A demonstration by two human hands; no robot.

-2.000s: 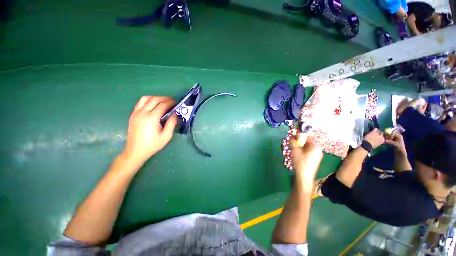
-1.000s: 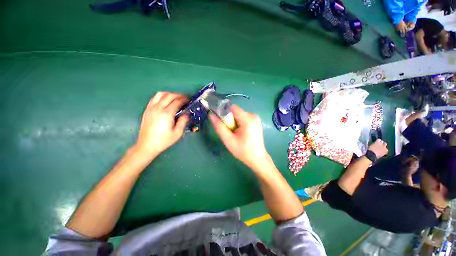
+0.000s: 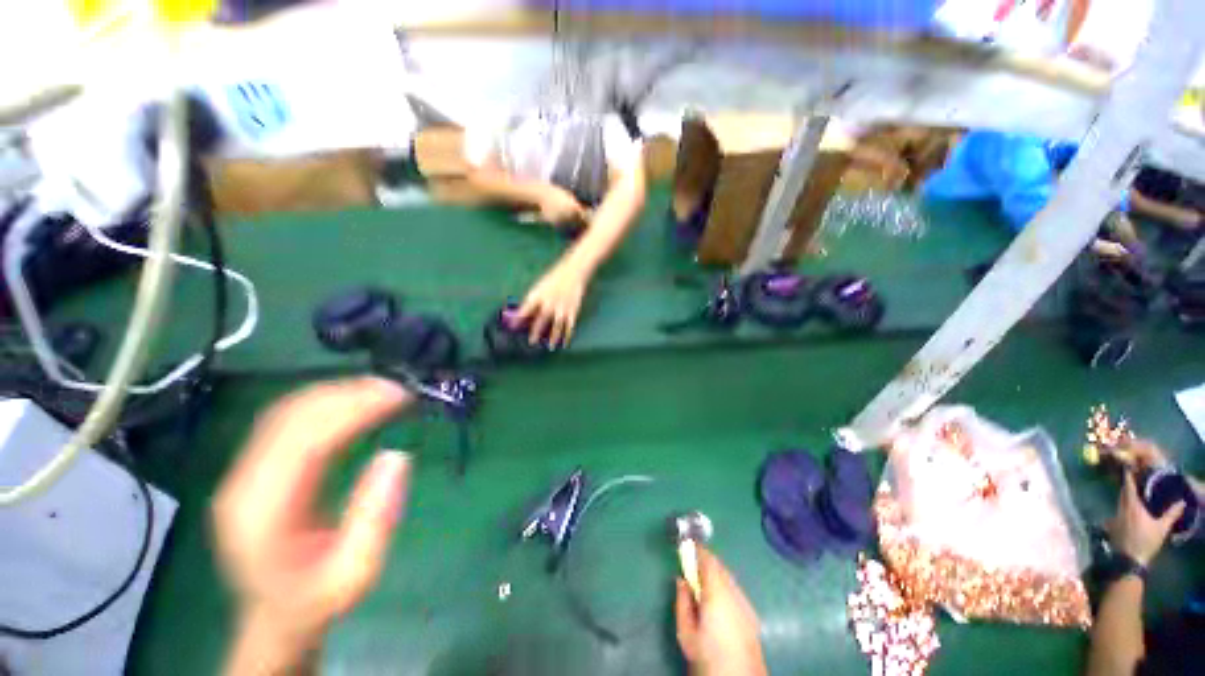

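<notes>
My left hand (image 3: 311, 508) is blurred and raised at the left, fingers apart, near a small dark strapped piece (image 3: 452, 394); no hold on it shows. My right hand (image 3: 720, 618) grips a hammer (image 3: 691, 532) with a silvery round head and pale handle. Between the hands, a small navy-black subassembly (image 3: 563, 512) lies on the green bench, with a thin curved band (image 3: 576, 568) beside it. Navy cover discs (image 3: 797, 502) lie right of the hammer. Copper-red and whitish small pieces (image 3: 892, 618) are heaped beside a clear plastic bag (image 3: 981, 515) full of them.
A pale metal upright (image 3: 1011, 284) slants across the right. Round dark units (image 3: 780, 299) line the far side, where a person's hand (image 3: 555, 306) touches one. A hose (image 3: 156, 304) and white box (image 3: 66, 528) stand left. Another worker's hand (image 3: 1139, 528) is at right.
The view has tilted up and shows the far side. The subassembly left my left hand and lies on the bench. My left hand moved away from it; my right hand with the hammer moved off it.
</notes>
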